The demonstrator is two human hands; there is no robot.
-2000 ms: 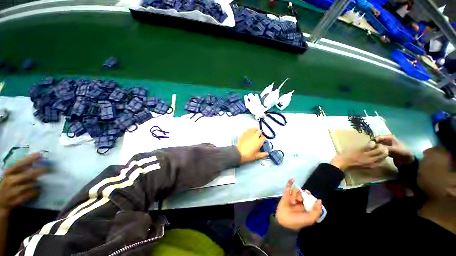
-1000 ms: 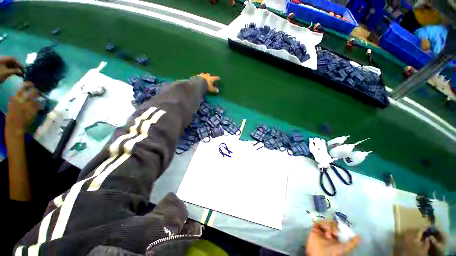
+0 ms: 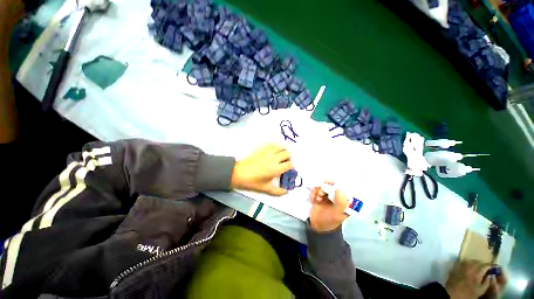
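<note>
My left hand [image 3: 262, 169] holds a small navy-grey plaid miniature bag [image 3: 288, 179] by its edge, over the white work sheet [image 3: 334, 157]. The bag's loop points right, toward my other hand. My right hand [image 3: 328, 211] grips a small white glue bottle [image 3: 346, 201] with a blue-and-red label, its tip pointing left toward the bag. I cannot tell whether the tip touches the bag. Dark cord loops [image 3: 287, 131] lie on the sheet above my hands.
A large pile of bags [image 3: 234, 58] and a smaller pile [image 3: 366, 128] lie along the conveyor belt. Long-nozzle bottles [image 3: 451, 163] and scissors [image 3: 418, 188] are at right, near two single bags [image 3: 394, 215]. A hammer [image 3: 64, 58] lies at left. Another worker's hands are at far right.
My left hand has come back from the belt side to the sheet and now holds a bag. My right hand has moved left with the bottle, beside it. The view has shifted.
</note>
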